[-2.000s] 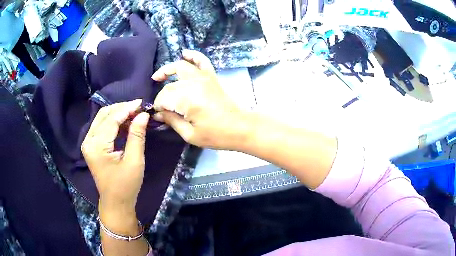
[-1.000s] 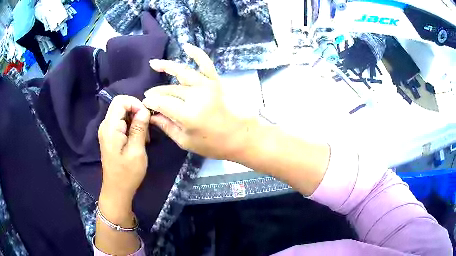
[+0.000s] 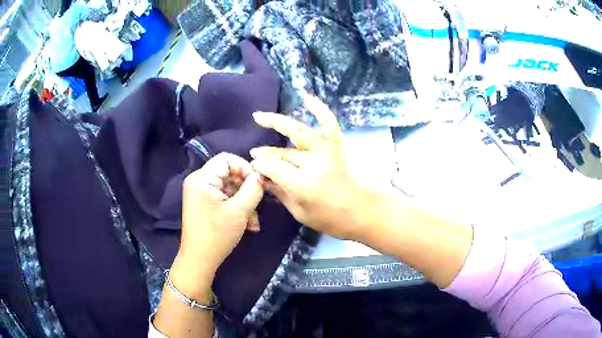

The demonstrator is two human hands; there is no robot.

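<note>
The dark purple lining [image 3: 221, 105] lies in large loose folds on the left, edged by fuzzy grey plaid shell fabric [image 3: 360, 59]. My left hand [image 3: 221, 208] and my right hand [image 3: 320, 175] meet over the lining. Thumbs and forefingers are pinched together on a small dark piece, now almost wholly hidden by the fingertips. The other fingers of my right hand are spread. A narrow light-edged strip shows on the lining just above my left hand. I cannot tell whether the pinched piece is joined to the lining.
The white JACK sewing machine [image 3: 488, 39] stands at the upper right. Short black strips [image 3: 518, 122] lie beside its needle area, with small dark pieces [image 3: 581, 145] further right. A ruler [image 3: 330, 276] runs along the table's front edge. A person [image 3: 66, 53] and a blue bin [image 3: 152, 39] are at upper left.
The whole view has shifted, so hands, garment and machine appear further right and lower. My fingertips have closed tighter together, covering the small dark piece that showed between them earlier.
</note>
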